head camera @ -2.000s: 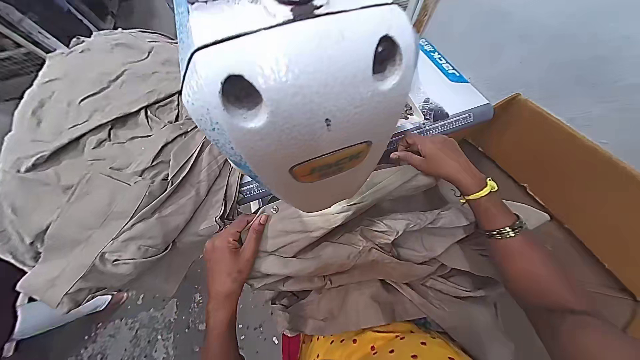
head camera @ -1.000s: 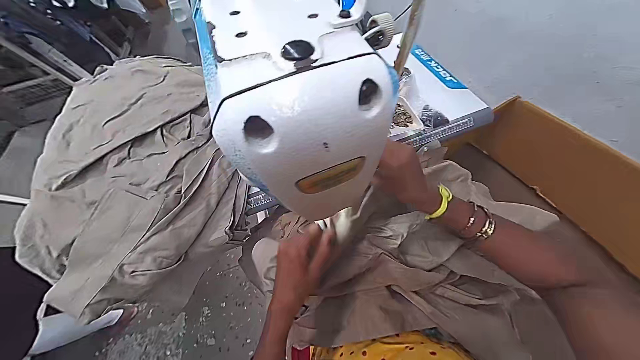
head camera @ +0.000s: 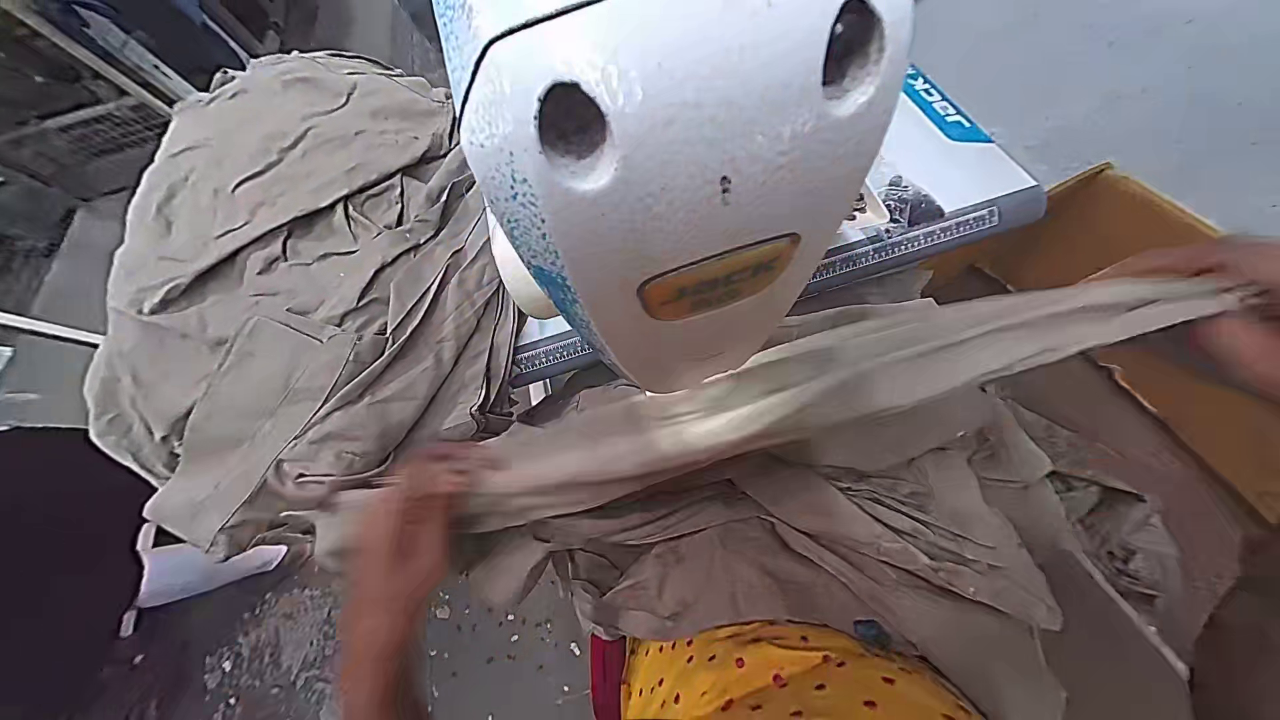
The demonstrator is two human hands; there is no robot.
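A strip of beige fabric (head camera: 800, 400) is stretched between my two hands, in front of the head of a white sewing machine (head camera: 690, 180). My left hand (head camera: 425, 510), blurred, grips its left end at lower centre-left. At the right edge my right hand (head camera: 1235, 310) pinches the other end, partly cut off by the frame. More of the beige garment (head camera: 800, 560) lies in folds below the strip, over my lap. The machine's needle area is hidden behind its head. A ruler-edged machine bed (head camera: 910, 240) shows on both sides of the head.
A large heap of beige garments (head camera: 290, 250) lies left of the machine. An orange-brown panel edge (head camera: 1180, 400) runs along the right side. A small tray (head camera: 870, 210) with small items sits on the machine bed. Yellow dotted cloth (head camera: 780, 675) covers my lap. Debris dots the grey floor (head camera: 500, 640).
My hands were close together at the machine head a second ago; now they are far apart, the right one out to the right, with the fabric drawn out between them.
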